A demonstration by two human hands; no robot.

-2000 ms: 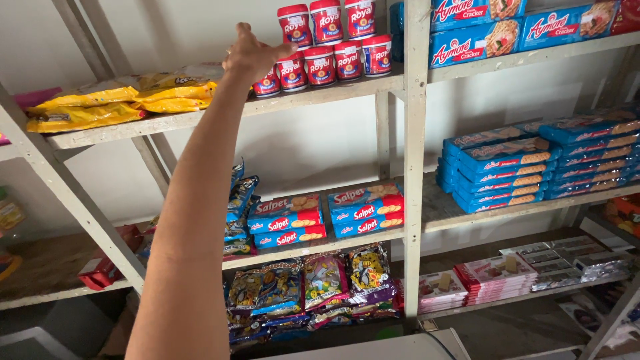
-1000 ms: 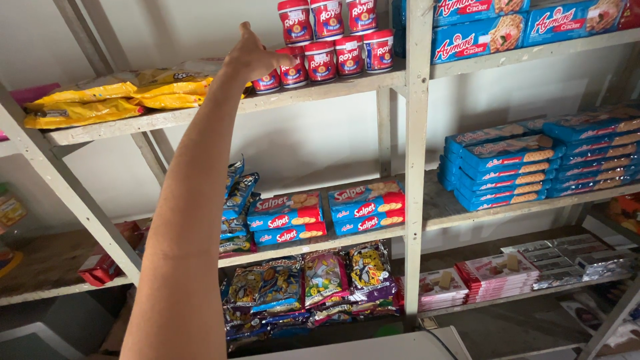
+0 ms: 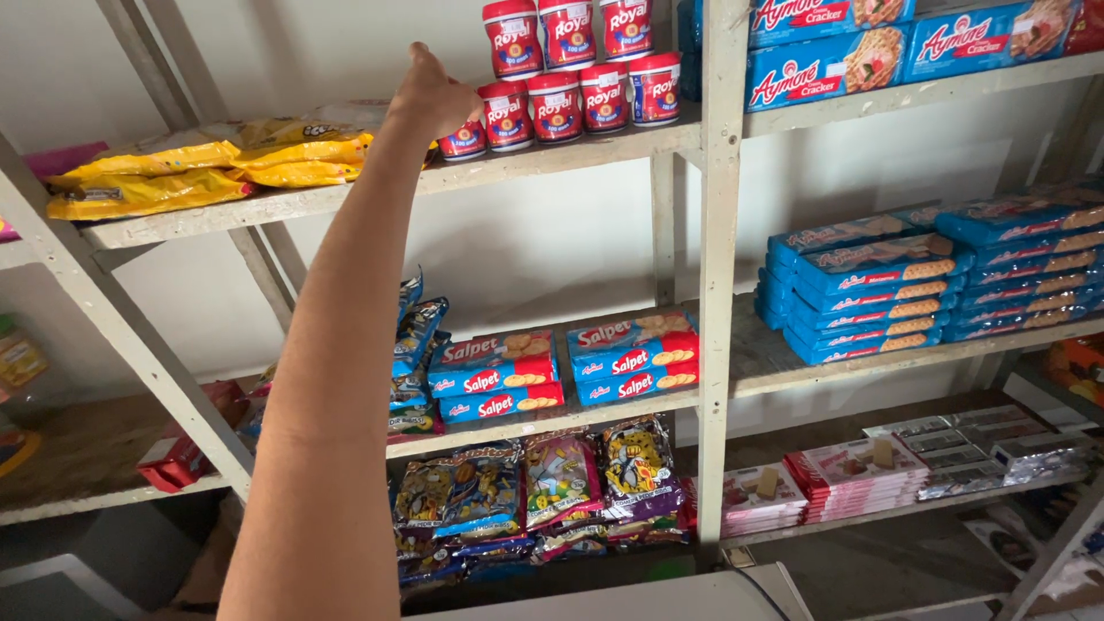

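My left hand (image 3: pixel 435 95) is raised to the upper shelf at the left end of the red plastic Royal jars (image 3: pixel 556 108), with thumb and a finger apart and nothing seen between them. The jars stand in two tiers. Just below the thumb is the leftmost lower jar (image 3: pixel 463 141); whether the hand touches it I cannot tell. Some fingers are hidden behind the hand. Yellow plastic packets (image 3: pixel 164 177) lie flat to the left, partly behind my forearm. My right hand is not in view.
Wooden shelves (image 3: pixel 561 159) and a pale upright post (image 3: pixel 720 259) frame the goods. Below are Salpet biscuit packs (image 3: pixel 496 379) and shiny snack bags (image 3: pixel 483 492). Blue Aymoré cracker packs (image 3: pixel 871 285) are stacked at right, with wafer packs (image 3: pixel 854 474) lower down. A white surface (image 3: pixel 655 599) juts in at the bottom.
My left thumb has come down and left, from beside the upper tier of jars to just above the leftmost lower jar. The jars have not plainly moved.
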